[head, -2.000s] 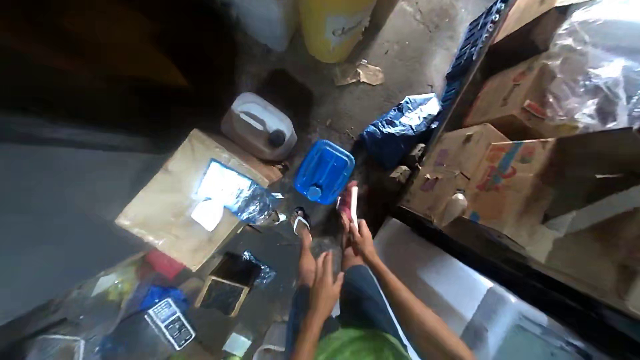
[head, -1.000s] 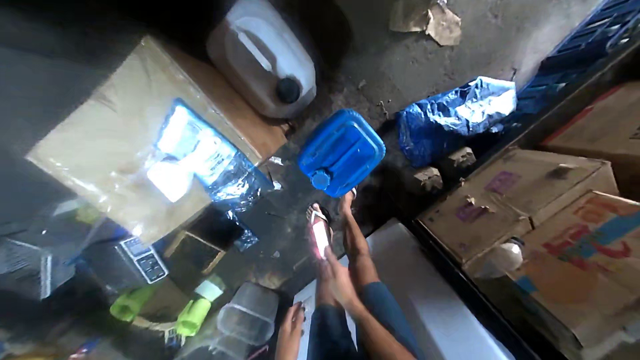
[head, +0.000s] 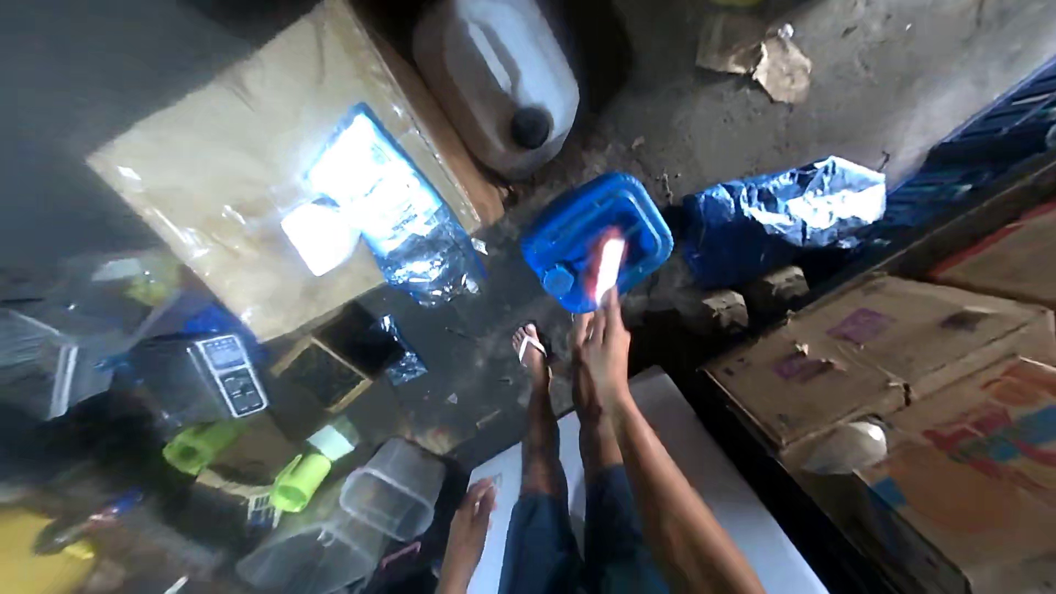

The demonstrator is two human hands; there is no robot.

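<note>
My right hand (head: 606, 351) reaches forward, its fingers at the near end of a small red and white object (head: 609, 264), blurred and too bright to name. That object lies in line with the blue plastic jerrycan (head: 643, 223), over its top as I look down. My left hand (head: 472, 516) is low in the view beside my leg, above the white surface, with nothing visible in it; its fingers look close together. A foot in a white-strapped flip-flop (head: 530, 345) stands on the floor just below the jerrycan.
A large cardboard box (head: 239, 165) bears a blue and clear plastic packet (head: 379, 198). Behind stands a whitish jerrycan (head: 503, 82). A blue plastic bag (head: 784, 206) and cardboard cartons (head: 874, 355) are at right. Clear plastic containers (head: 394, 488) and green cups (head: 301, 481) lie lower left.
My right hand has moved forward with the red and white object, which now overlaps the blue jerrycan. My left hand, near the right one two seconds ago, is now low and apart. The view has shifted.
</note>
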